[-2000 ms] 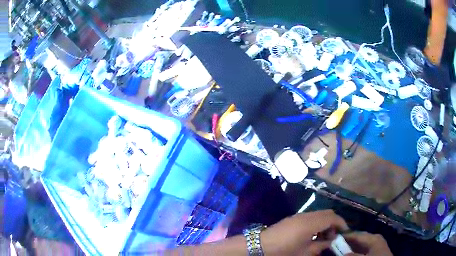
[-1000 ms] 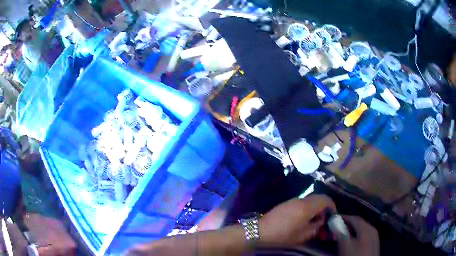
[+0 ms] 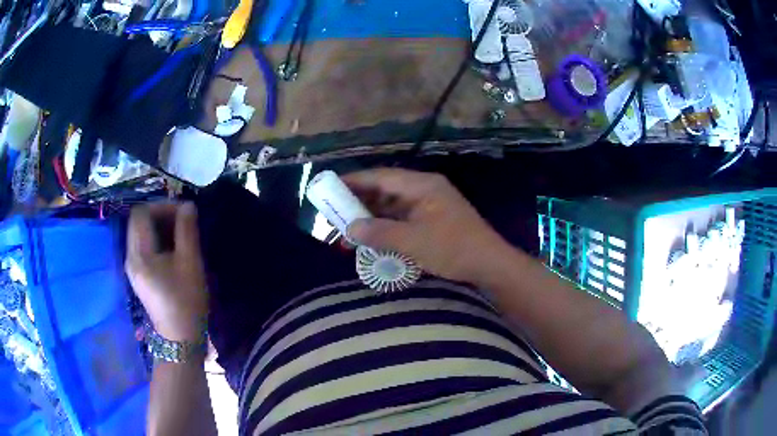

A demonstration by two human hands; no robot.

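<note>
A white handheld mini fan [image 3: 337,204] is in my right hand [image 3: 417,223], above my lap. Its handle points up and left, and its round slatted head [image 3: 387,267] hangs below my fingers, near my striped shirt. My left hand [image 3: 169,260], with a metal watch on the wrist, is apart from the fan at the left, just below the bench edge. Its thumb and fingers are apart, and I see nothing held in it. The palm of my right hand and part of the fan's neck are hidden.
The brown bench edge [image 3: 358,140] runs across above my hands. A white rounded piece [image 3: 196,157] overhangs it near my left fingers. A blue bin [image 3: 85,311] stands left, a teal crate [image 3: 635,255] right. A purple roll [image 3: 577,84] and a yellow-handled screwdriver [image 3: 237,23] lie on the bench.
The view has swung right and down. My hands, together around a white piece before, are now apart; my right holds the fan, and my left has moved off to the left.
</note>
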